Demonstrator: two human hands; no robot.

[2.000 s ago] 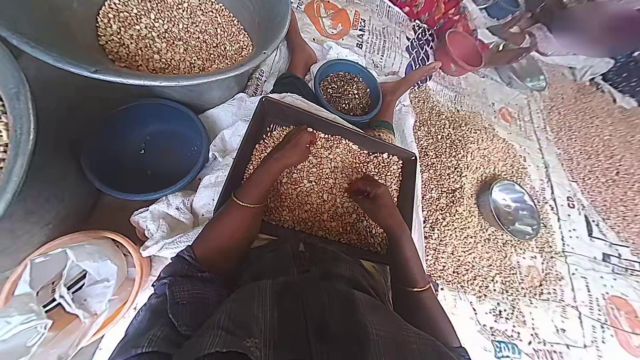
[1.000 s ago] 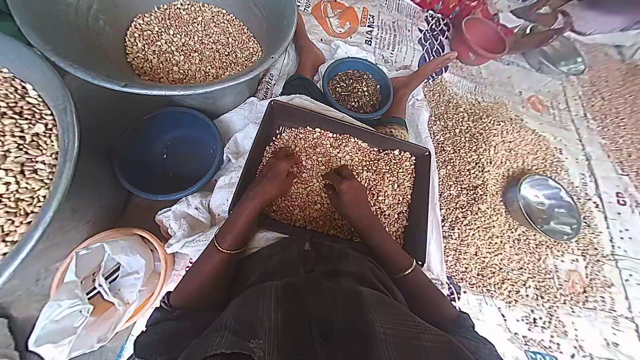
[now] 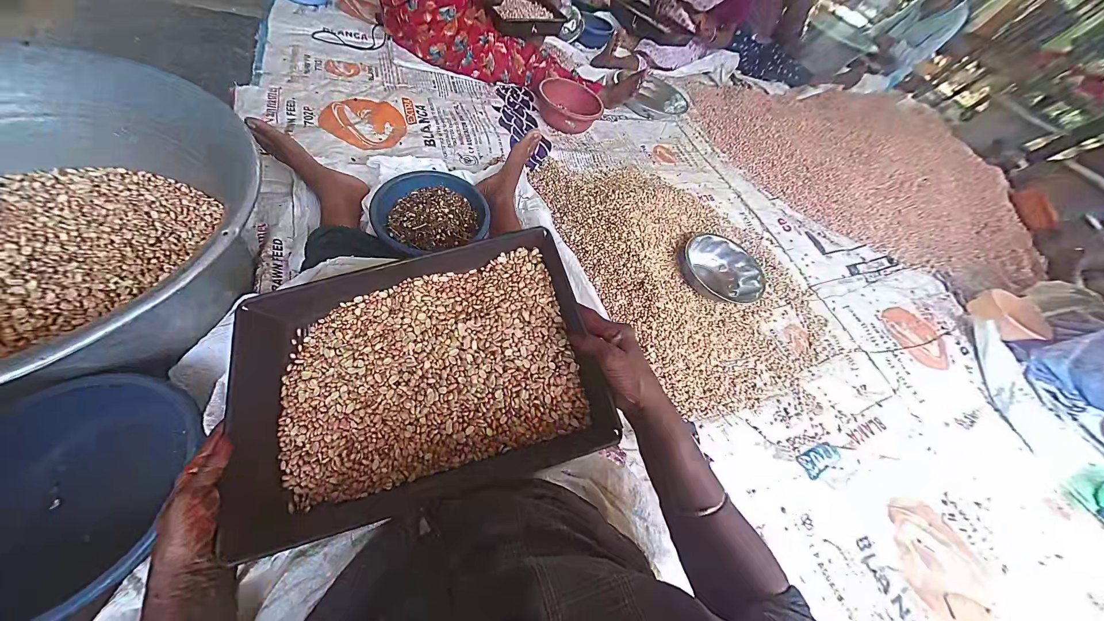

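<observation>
A dark rectangular tray (image 3: pixel 259 345) is held above my lap, tilted with its left end lower in view. Light brown beans or seeds (image 3: pixel 440 371) fill most of it, leaving a bare strip at its left end. My left hand (image 3: pixel 194 496) grips the tray's left edge, its fingers partly hidden. On the opposite edge, my right hand (image 3: pixel 614 358) has its thumb over the rim and its other fingers out of sight beneath. Just beyond the tray, between my feet, sits a blue bowl (image 3: pixel 379 211) of darker pieces.
At left stands a large metal basin (image 3: pixel 185 285) of seeds, with a blue basin (image 3: pixel 172 405) below it. A metal bowl (image 3: pixel 724 267) rests on a seed heap (image 3: pixel 673 345) at right. Farther off are a pink bowl (image 3: pixel 569 105), a reddish heap (image 3: pixel 871 181) and other people.
My hands have moved from among the seeds to opposite edges of the tray. The tray is now lifted and turned, and the seeds have shifted off its left end. The view has moved.
</observation>
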